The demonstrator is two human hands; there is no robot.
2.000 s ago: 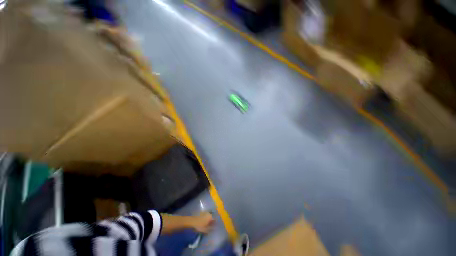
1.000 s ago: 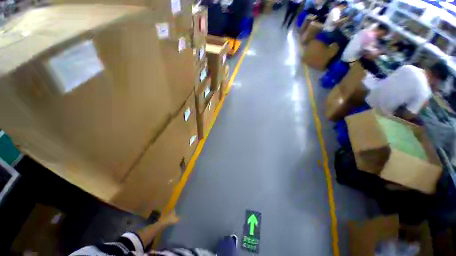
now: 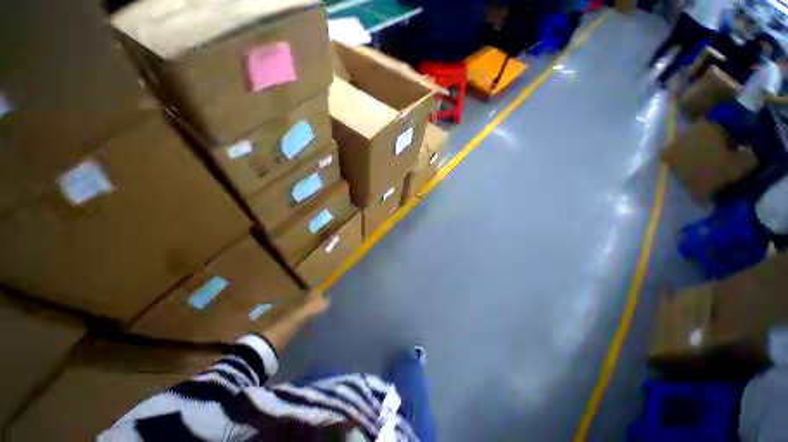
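Note:
My left hand [image 3: 313,306] is at the lower left, stretched out from a black-and-white striped sleeve in front of the stacked cartons. It is small and blurred; I see nothing in it, and cannot tell how the fingers are. My right hand is not in view. Nearest on the left are large closed brown cartons [image 3: 130,233] with white and blue slips. Beyond them a stack of cartons carries a pink slip [image 3: 271,66] and blue slips. An open carton [image 3: 371,160] stands behind that stack.
A grey floor aisle [image 3: 510,259] runs ahead between yellow lines. A red stool [image 3: 451,91] and an orange flat platform [image 3: 492,71] stand ahead left. On the right are cartons [image 3: 710,160], blue crates [image 3: 724,237] and people at a line. A person walks far ahead.
The view has moved forward along the aisle and turned left. The green arrow floor sign has left the picture. The pink-slip stack, open carton and red stool now show nearer.

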